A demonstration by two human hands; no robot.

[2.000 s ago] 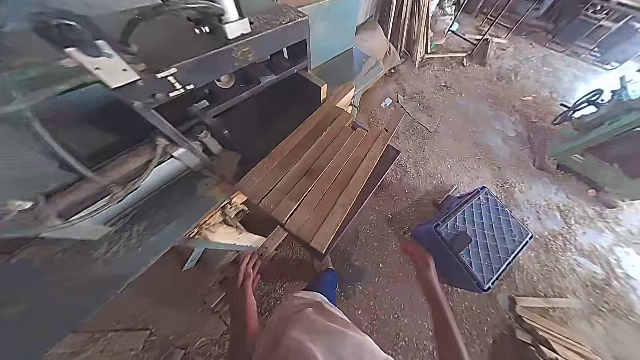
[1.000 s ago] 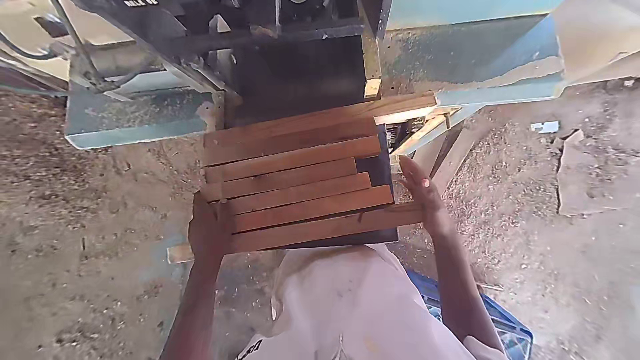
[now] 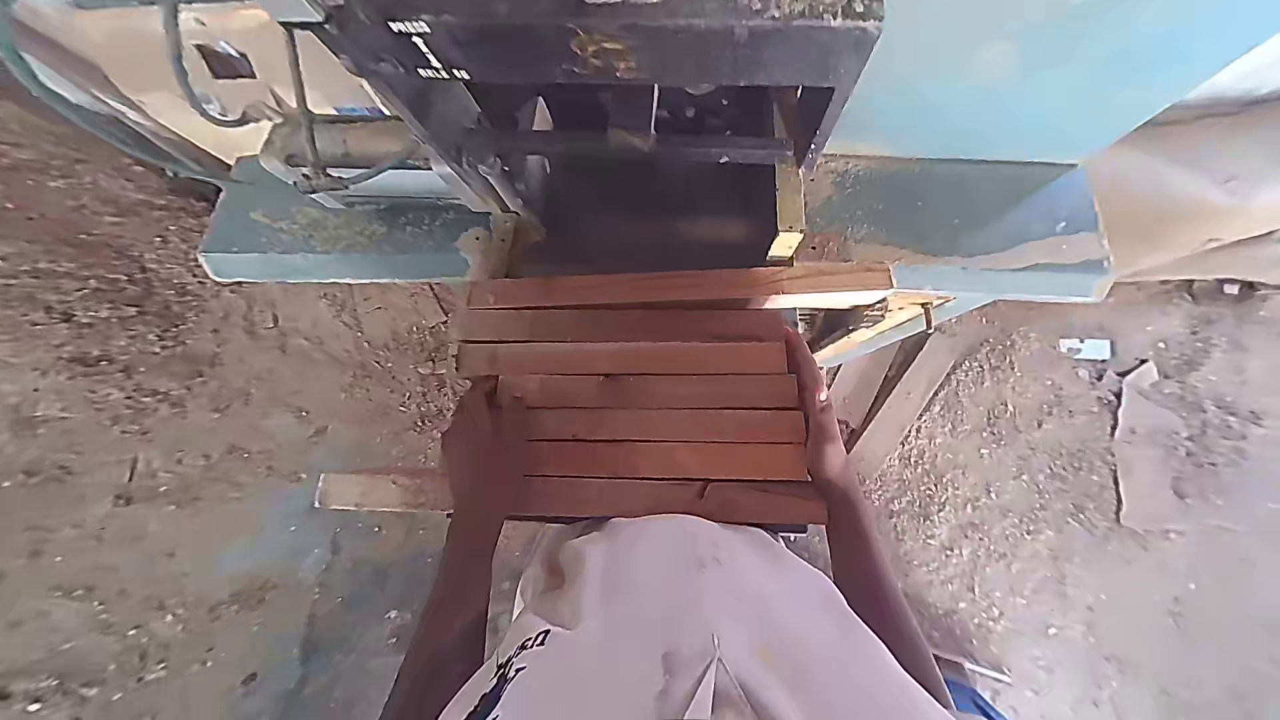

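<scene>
Several brown wooden strips (image 3: pixel 640 425) lie side by side in front of a machine, their lengths running left to right. My left hand (image 3: pixel 482 445) presses against their left ends, partly over them. Along their right ends lies my right hand (image 3: pixel 820 410), fingers pointing toward the machine. The farthest wooden strip (image 3: pixel 680 287) sits slightly askew and reaches farther right than its neighbours. A paler strip end (image 3: pixel 380 492) sticks out to the left of my left wrist, nearest my body.
A dark metal machine frame (image 3: pixel 600 55) with a black opening (image 3: pixel 650 205) stands ahead. Light-blue metal ledges (image 3: pixel 340 225) flank it. Wooden braces (image 3: pixel 890 390) stand at the right, above ground strewn with shavings. A blue crate's corner (image 3: pixel 970 700) shows at lower right.
Both hands have come onto the strips' ends since the oldest frame. Since one second ago, the middle strips' right ends have become more even. The view has turned strongly toward the machine.
</scene>
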